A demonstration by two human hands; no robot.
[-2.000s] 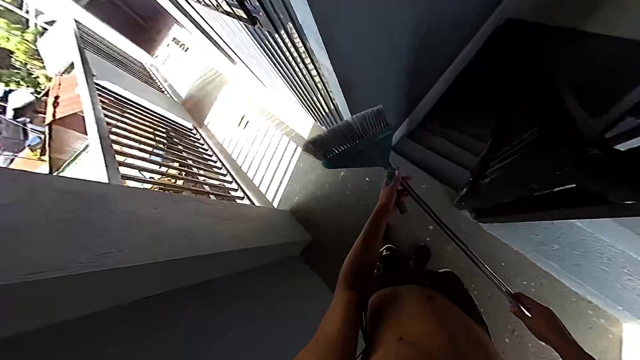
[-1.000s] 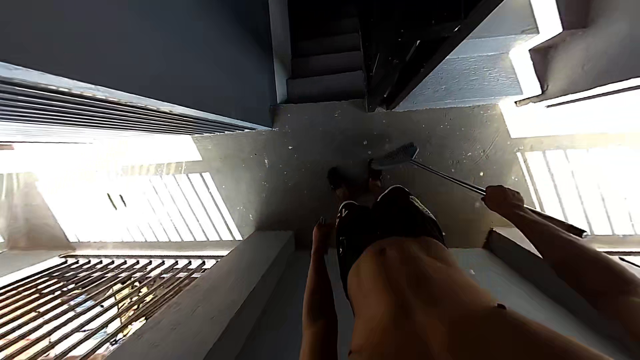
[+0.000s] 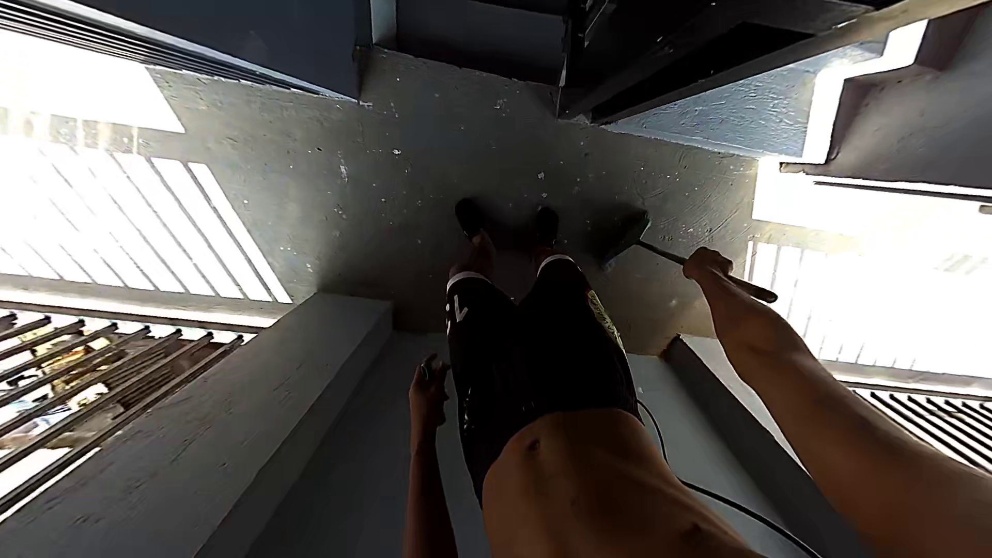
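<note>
My right hand grips the handle of a broom at the right of the view. The broom's head rests low by the floor, a little to the right of my feet, its bristles dark and hard to make out. The end of the handle sticks out past my hand. My left hand hangs beside my dark shorts with its fingers loosely curled, and no object shows in it clearly.
The concrete floor has pale specks. Stairs rise ahead beside a dark metal structure. Low walls and barred railings stand at the sides. A black cable runs near my waist.
The broom head was raised two seconds ago, with both hands at the broom; now it is down by the floor and only my right hand holds the handle. The view has turned strongly.
</note>
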